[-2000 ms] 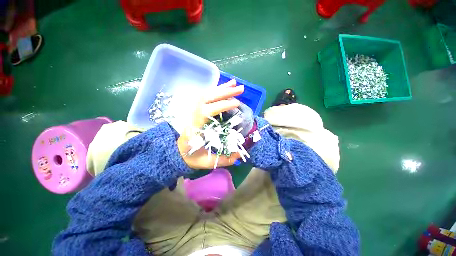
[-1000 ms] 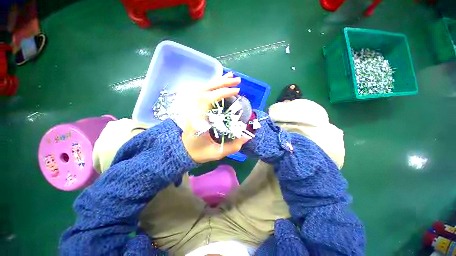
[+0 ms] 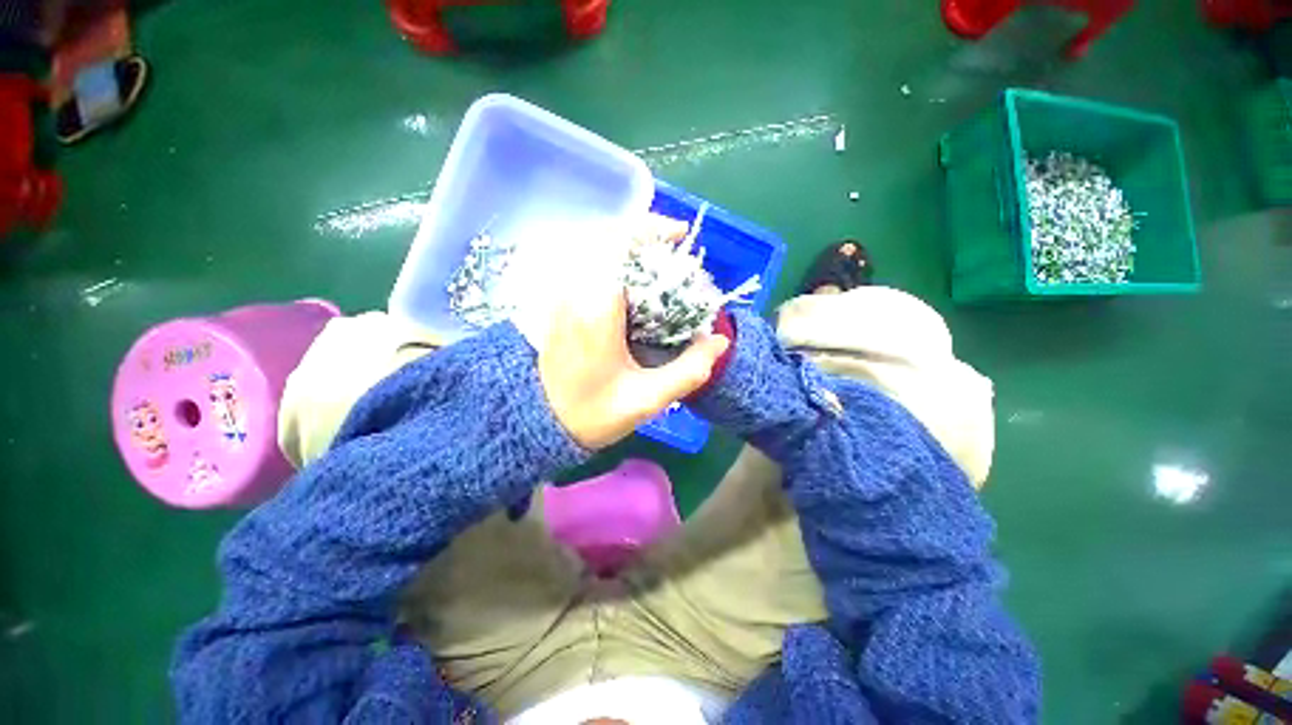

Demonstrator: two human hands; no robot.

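Observation:
My left hand (image 3: 588, 368) is bare and cups a clump of small white and greenish plastic pieces (image 3: 666, 290) from the left, thumb below. My right hand (image 3: 658, 353), in a dark glove with a dark red cuff, is mostly hidden behind the pieces and holds them from the right. A few thin white sticks poke out at the top and right. A whitish-blue tub (image 3: 482, 163) lies beyond my left hand, with similar pieces inside; glare washes out part of it. A blue crate (image 3: 758, 255) shows partly under and beside the tub.
A green crate (image 3: 978, 213) with similar pieces stands at the right. A pink stool (image 3: 177, 397) is beside my left leg, and a pink seat (image 3: 616, 513) shows between my thighs. Red stools (image 3: 496, 17) stand at the top edge. A sandalled foot (image 3: 99, 92) shows at top left.
My hands have closed in around the pieces, which form a more compact clump with fewer sticks spreading out. My left fingers have curled in behind them. The whole view has shifted slightly.

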